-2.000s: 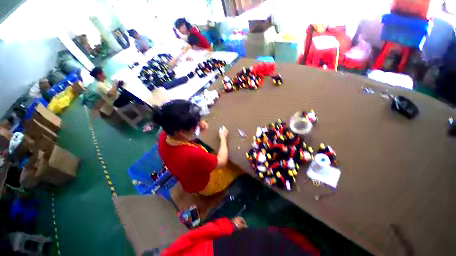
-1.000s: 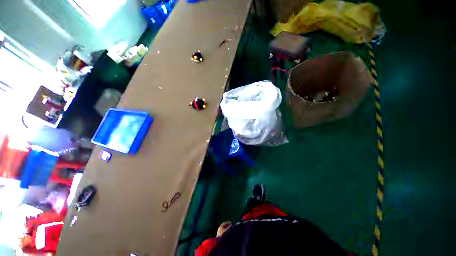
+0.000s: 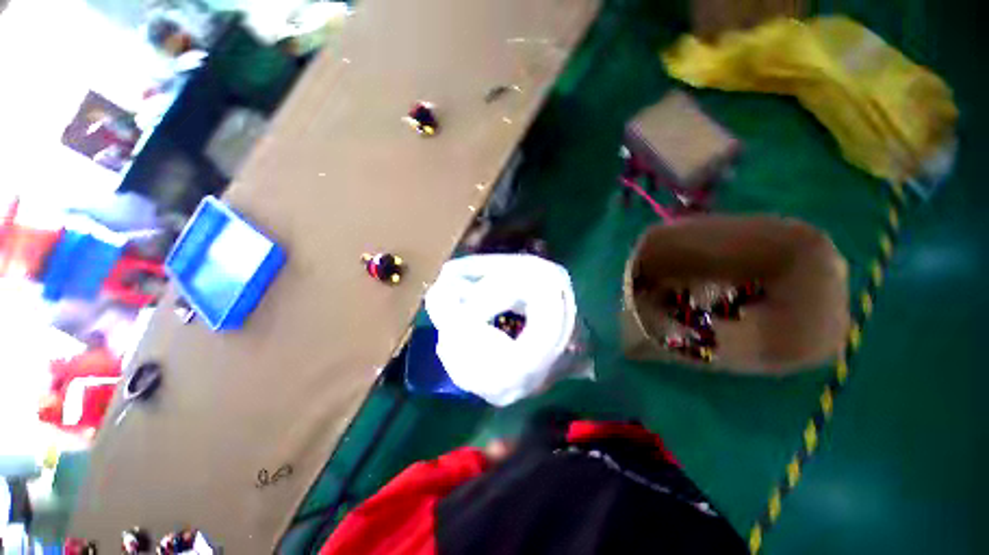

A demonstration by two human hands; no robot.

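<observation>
My left hand (image 3: 497,449) is a small blurred patch at the end of the red sleeve, beside my black clothing at the bottom; its fingers and anything in it cannot be made out. My right hand is not in view. A white plastic bag (image 3: 456,314) stands open in front of me with a plush penguin (image 3: 510,323) in its mouth. A cardboard carton (image 3: 803,293) to its right holds several dark and red plush penguins (image 3: 694,314). Two more penguins lie apart on the brown table, one near (image 3: 383,267) and one farther off (image 3: 422,118).
The brown table (image 3: 325,195) runs along the left, bearing a blue tray (image 3: 226,263), a dark looped thing (image 3: 142,379), a thin cord (image 3: 274,476) and toys at its lower end. On the green floor are a stool (image 3: 681,139), a yellow sack (image 3: 808,71) and a striped line (image 3: 830,401).
The view has swung from the neighbouring worker and penguin pile to the bag and carton. Since one second ago these appear closer and lower, and the bag's inside now shows.
</observation>
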